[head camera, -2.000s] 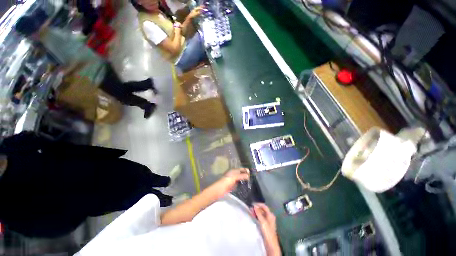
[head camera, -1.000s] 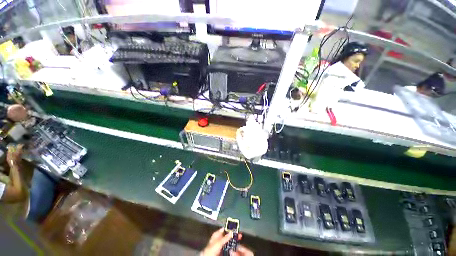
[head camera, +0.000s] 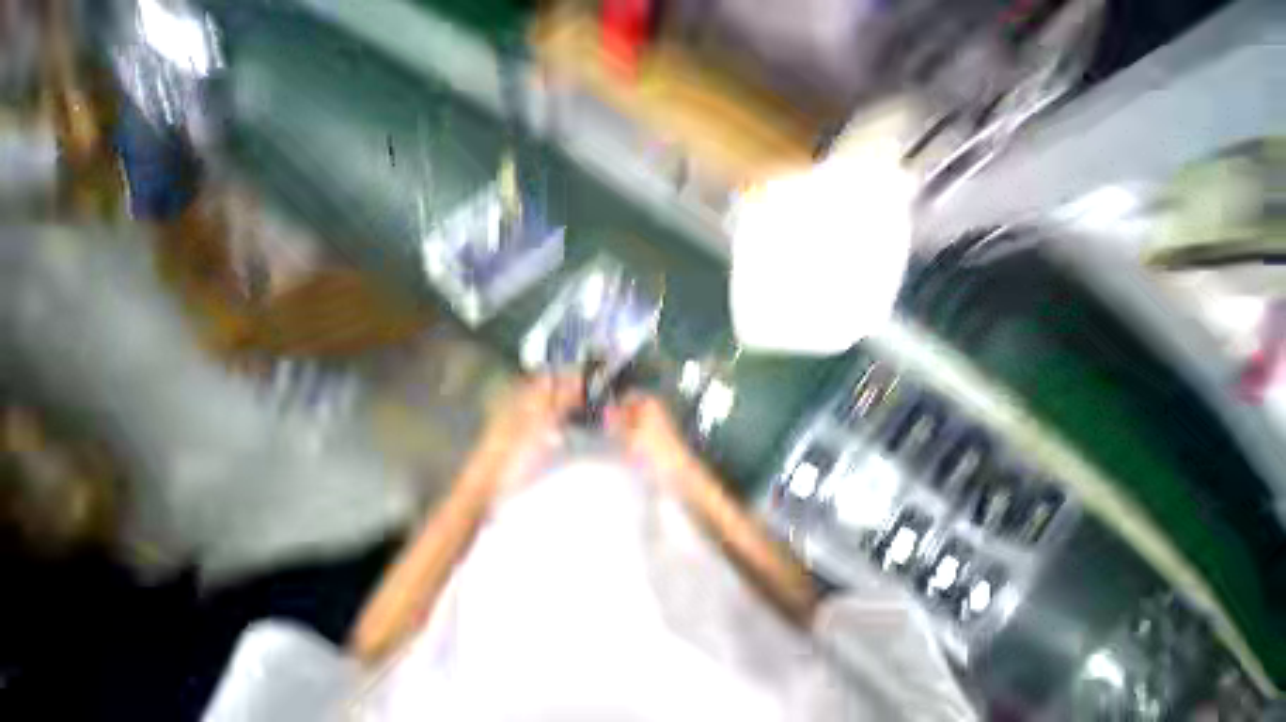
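The head view is heavily blurred. My left hand (head camera: 539, 406) and my right hand (head camera: 642, 420) are close together in front of my body. A small dark thing, which looks like the keypad phone (head camera: 598, 389), is held between their fingers; its screen and keys cannot be made out. Just beyond the hands lies a blue fixture plate with a pale edge (head camera: 592, 322). A second fixture plate (head camera: 490, 261) lies farther left. What lies on the plates is smeared.
A bright, phone-like shape (head camera: 715, 405) lies right of my hands. A tray with rows of phones (head camera: 917, 515) is at the right. The white fan (head camera: 818, 261) overhangs the bench beside the wooden board (head camera: 705, 120) with its red knob (head camera: 622, 34). A cardboard box (head camera: 317, 308) stands left.
The view has swung down and turned from the monitors to my forearms and lap, and is now blurred. My hands remain together around the dark phone.
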